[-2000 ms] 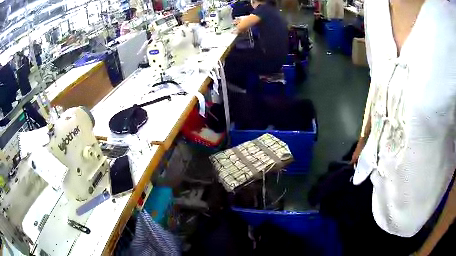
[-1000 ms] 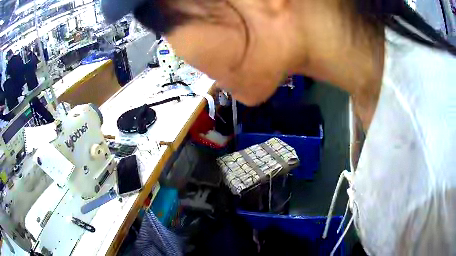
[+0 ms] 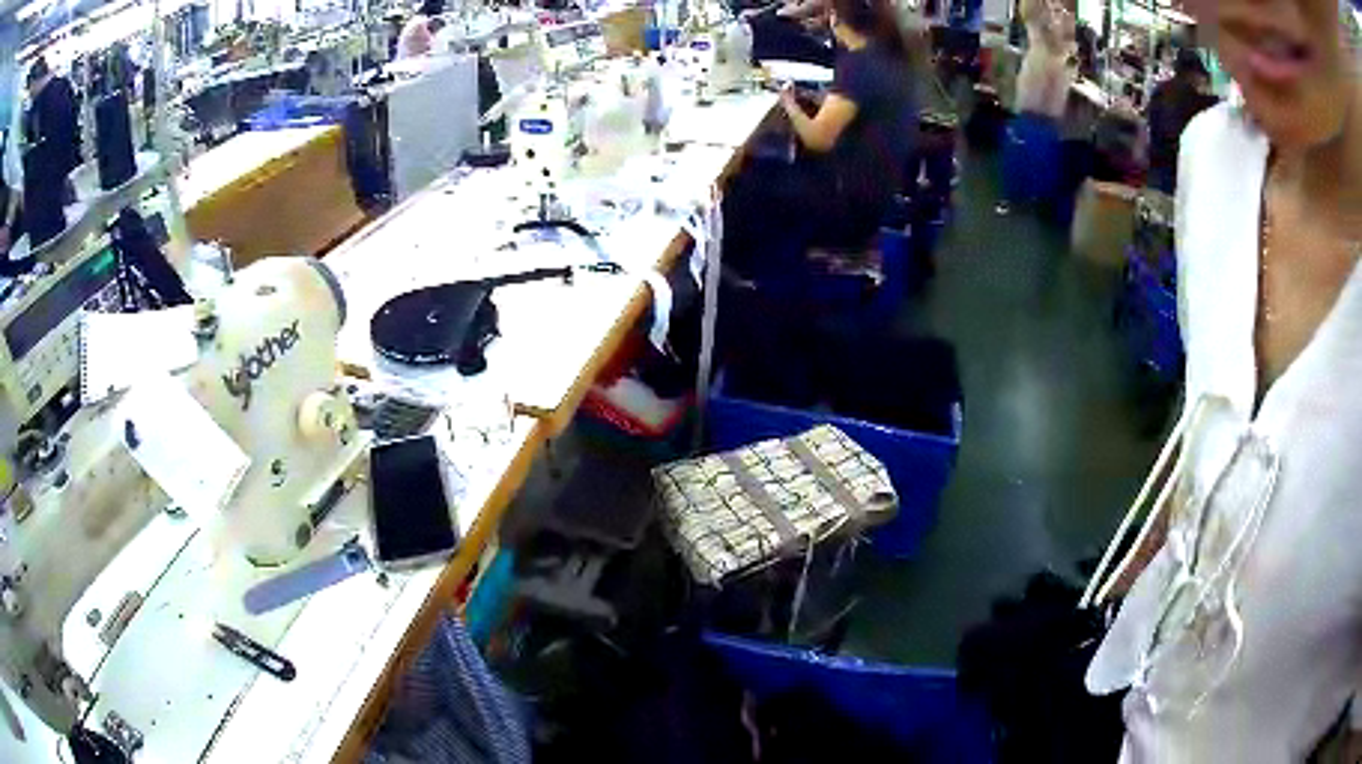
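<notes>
Neither of my hands is in the picture. Nearest in front of me is the cream-white sewing machine [image 3: 277, 396] marked "brother", at the left on the white table [image 3: 321, 642]. Black thread snips [image 3: 254, 651] lie on the table near the machine. A blue-grey strip [image 3: 305, 579] lies beyond them. A mobile phone [image 3: 411, 500] with a dark screen lies right of the machine head, near the wood-coloured edge. A small piece of black cloth [image 3: 99, 746] shows at the bottom left corner.
A person in a white top [image 3: 1270, 493] stands at the right beside black cloth [image 3: 1038, 657]. A checked padded seat [image 3: 777, 503] stands between blue bins [image 3: 859, 690]. A round black object [image 3: 433, 321] lies farther along the table. Another person [image 3: 866, 135] sits beyond.
The person in white leaned in close a second ago and is now upright again at the right. The view has shifted slightly; the machine, snips and phone appear farther right.
</notes>
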